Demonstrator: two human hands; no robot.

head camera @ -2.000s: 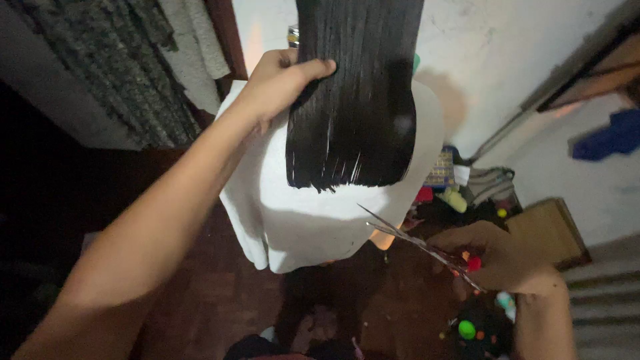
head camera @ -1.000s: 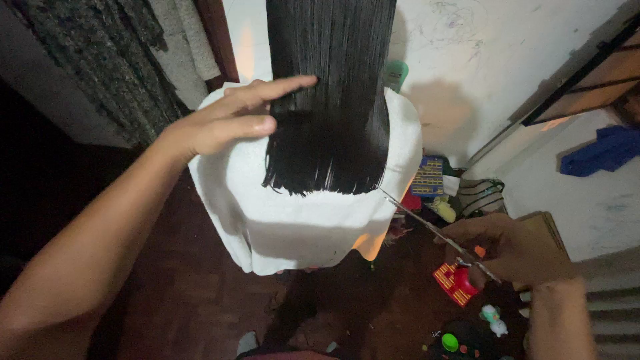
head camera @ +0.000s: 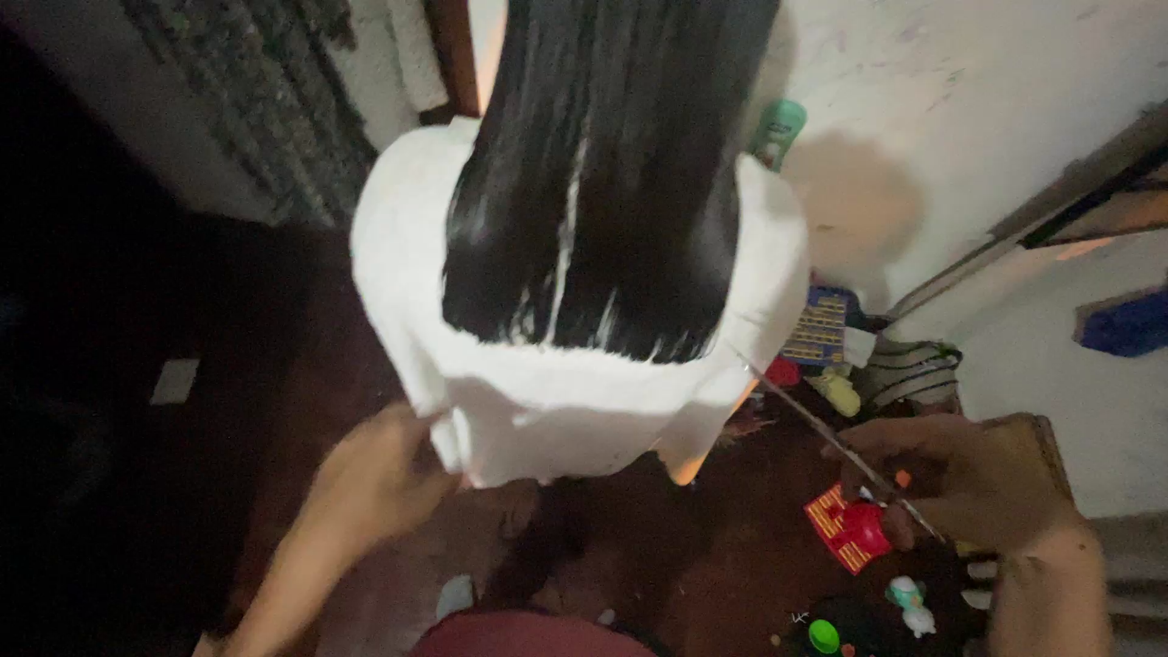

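Long, straight black hair [head camera: 602, 201] hangs down a person's back over a white cloth [head camera: 584, 383], its lower edge cut roughly level. At the cloth's lower left corner is my left hand [head camera: 392, 470], blurred, with its fingertips at the cloth; whether they pinch it is unclear. My right hand [head camera: 949, 474] is at the right, holding a pair of metal scissors [head camera: 821, 429]. The scissors point up and left, and their tips lie just right of the hair's lower right corner, over the cloth. The blades look closed, seen nearly edge on.
A pale wall [head camera: 985, 119] runs along the right, with a green bottle [head camera: 780, 128] beside the person. Small toys, a red patterned packet [head camera: 844, 529] and a bright green round object [head camera: 823, 636] lie on the dark floor at the lower right. A dark textured fabric [head camera: 246, 91] hangs upper left.
My left hand has left the hair and moved down to the cloth's lower left corner. The scissors in my right hand remain near the hair's lower right corner since one second ago.
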